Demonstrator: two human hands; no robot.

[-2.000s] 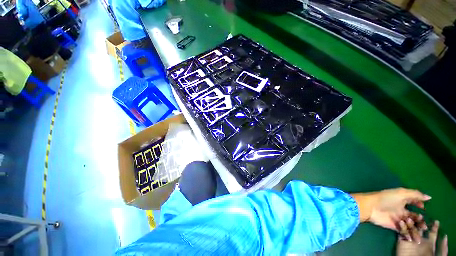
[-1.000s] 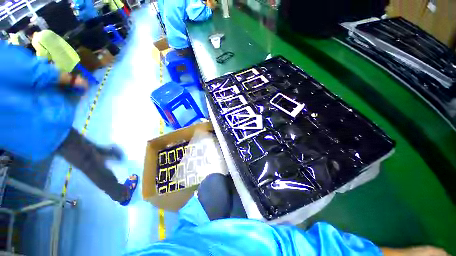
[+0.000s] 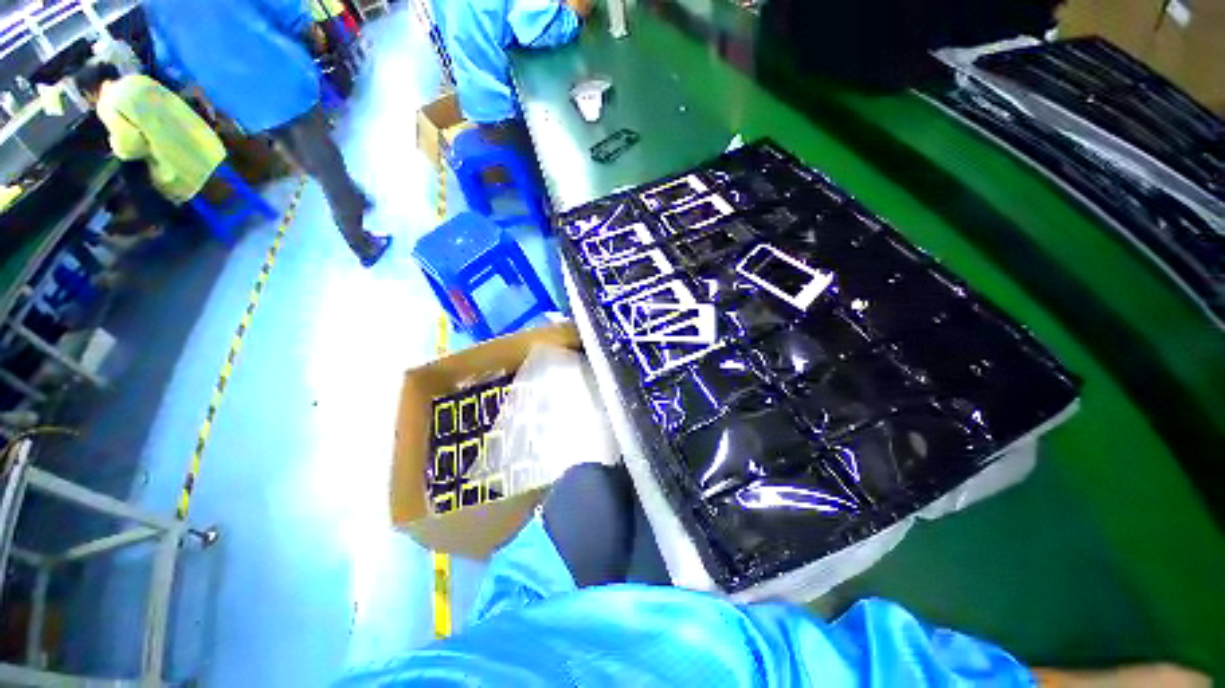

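Observation:
A large black glossy blister tray (image 3: 900,363) lies on the green bench. Several white-edged phone frames (image 3: 665,323) lie along its left side, some overlapping. A single white frame (image 3: 785,276) lies apart near the tray's upper middle. White sheets or film (image 3: 974,487) stick out under the tray. Only a strip of skin at the wrist or back of my left hand (image 3: 1128,677) shows at the bottom right edge, below the tray and not touching it; the fingers are cut off. My right hand is out of the picture.
An open carton (image 3: 413,470) with framed parts and cloudy film stands by my knee. A blue stool (image 3: 464,242) is beyond it. A cup (image 3: 590,97) and dark loop (image 3: 614,145) lie behind the tray. More black trays (image 3: 1115,135) are opposite.
My view has turned left, so the tray sits further right. My hands, earlier together at the lower right, have mostly left the picture. A person in blue has walked away up the aisle.

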